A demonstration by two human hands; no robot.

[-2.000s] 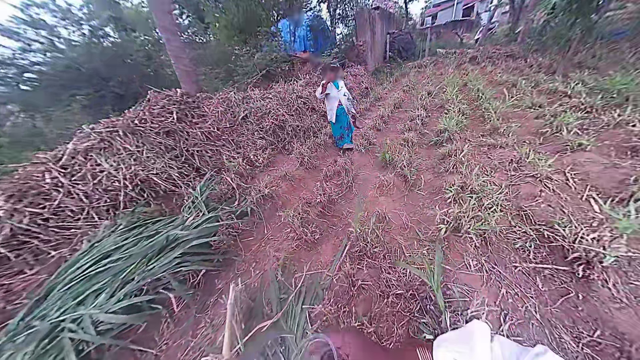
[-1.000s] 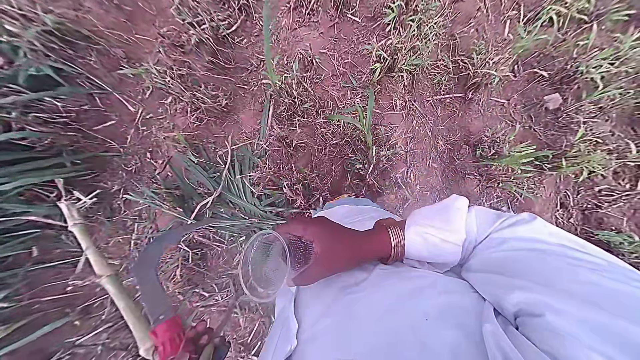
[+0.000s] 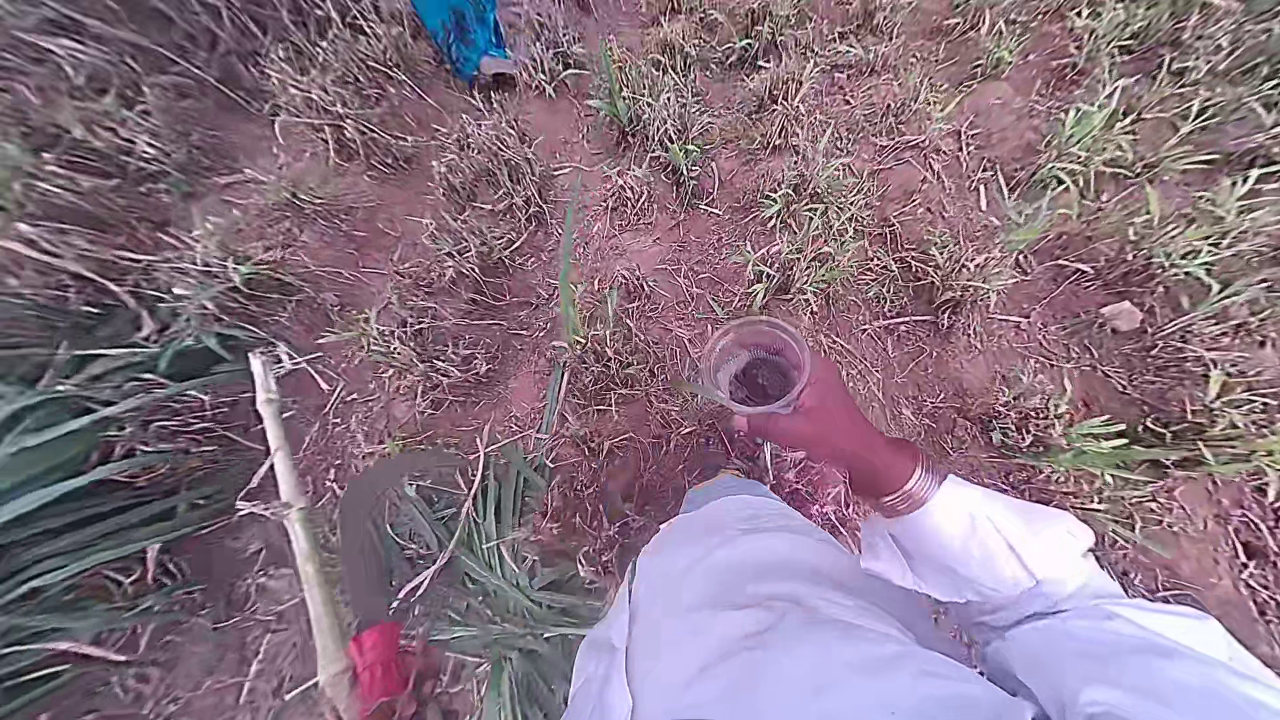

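Note:
My right hand [image 3: 815,415], with metal bangles at the wrist, holds a clear plastic cup [image 3: 757,365] over the ground; its inside looks dark, and I cannot tell whether it holds liquid. At the bottom left a sickle [image 3: 368,530] shows its curved grey blade and a red-wrapped handle. My left hand [image 3: 425,668], blurred and mostly cut off by the lower edge, is closed at that handle. A pale wooden stick [image 3: 298,520] runs upright right beside the sickle; whether the hand also grips it is unclear.
Cut green grass blades [image 3: 90,480] lie at the left, and more [image 3: 515,560] lie right of the sickle. Dry stubble tufts [image 3: 490,190] cover reddish soil. A person's blue patterned garment and foot [image 3: 465,40] show at the top. A small stone [image 3: 1122,316] lies at the right.
The view has tilted down from the field to the ground. Since a second ago, my right hand with the cup has moved out from over my white clothing and the cup's mouth now faces up.

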